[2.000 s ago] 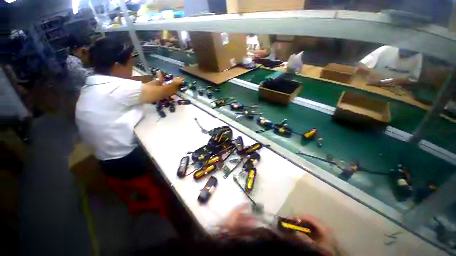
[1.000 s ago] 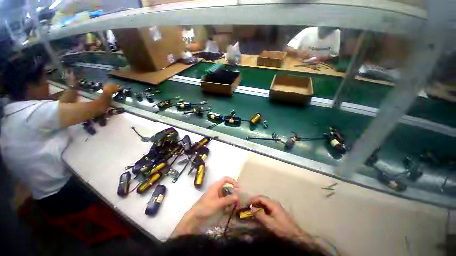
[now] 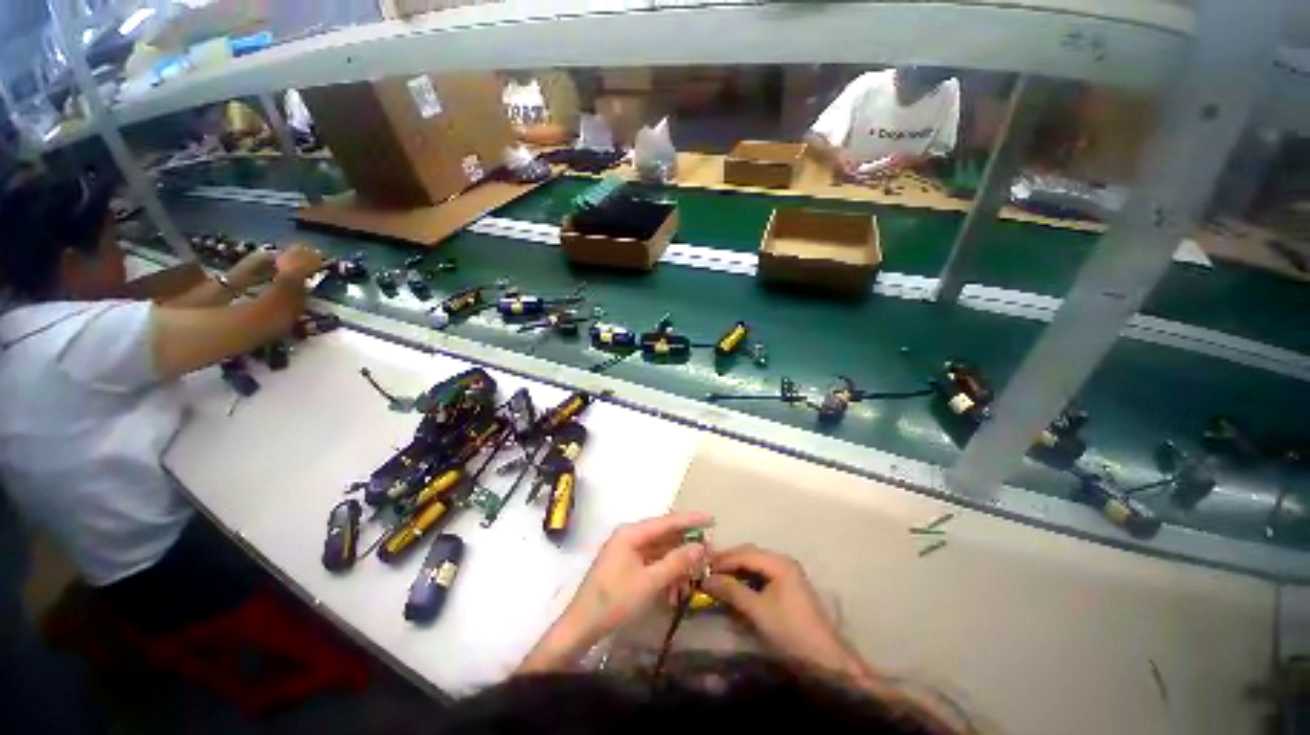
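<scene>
My left hand [image 3: 632, 572] is shut on a small green part [image 3: 695, 537], held between thumb and fingertips. My right hand [image 3: 762, 586] is shut on a black-and-yellow unit [image 3: 704, 597], mostly hidden by the fingers. The hands meet at the fingertips above the bench, with a small pale spot between them. A dark lead hangs below them. A heap of black-and-yellow units [image 3: 447, 452] lies on the bench to the left of my hands.
Short green strips [image 3: 931, 534] lie right of my hands. A metal rail edges the green belt [image 3: 862, 345], which carries units, open trays [image 3: 819, 253] and a large box [image 3: 410, 141]. A post [image 3: 1099, 259] stands at right. A person in white [image 3: 94, 388] works at left.
The view has swung to the right. My hands were blurred and apart, with the unit in the right; now they are together at the fingertips. The green part now shows at my left fingertips.
</scene>
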